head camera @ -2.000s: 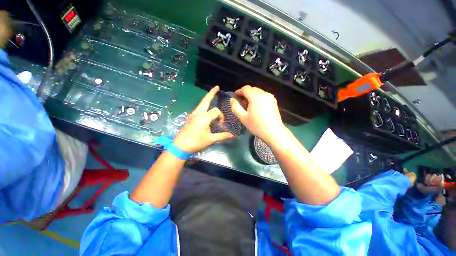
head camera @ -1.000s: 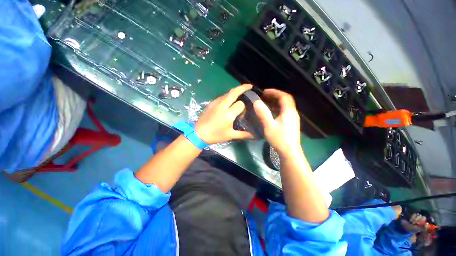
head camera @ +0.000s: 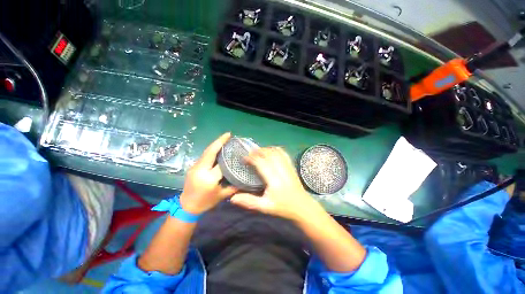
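Note:
A round grey screw dish (head camera: 237,163) with a dimpled face and a raised rim is held tilted between both hands, over the bench's front edge. My left hand (head camera: 205,179), with a blue band at the wrist, grips its left side. My right hand (head camera: 276,181) holds its right side, with fingers over the face. A second round dish (head camera: 323,169), speckled silver, lies on the green bench just right of my right hand. Single screws are too small to tell.
Black foam tray (head camera: 311,97) with metal assemblies behind; clear blister tray (head camera: 124,129) at left; orange screwdriver (head camera: 440,79) at right; white paper (head camera: 400,178) right of the dishes. Black equipment box (head camera: 34,57) far left. Blue-sleeved people (head camera: 29,212) sit on both sides.
The held dish has turned so that its dimpled face shows more openly. Both hands have moved lower, toward the front edge. The second dish now shows whole. The camera view has shifted.

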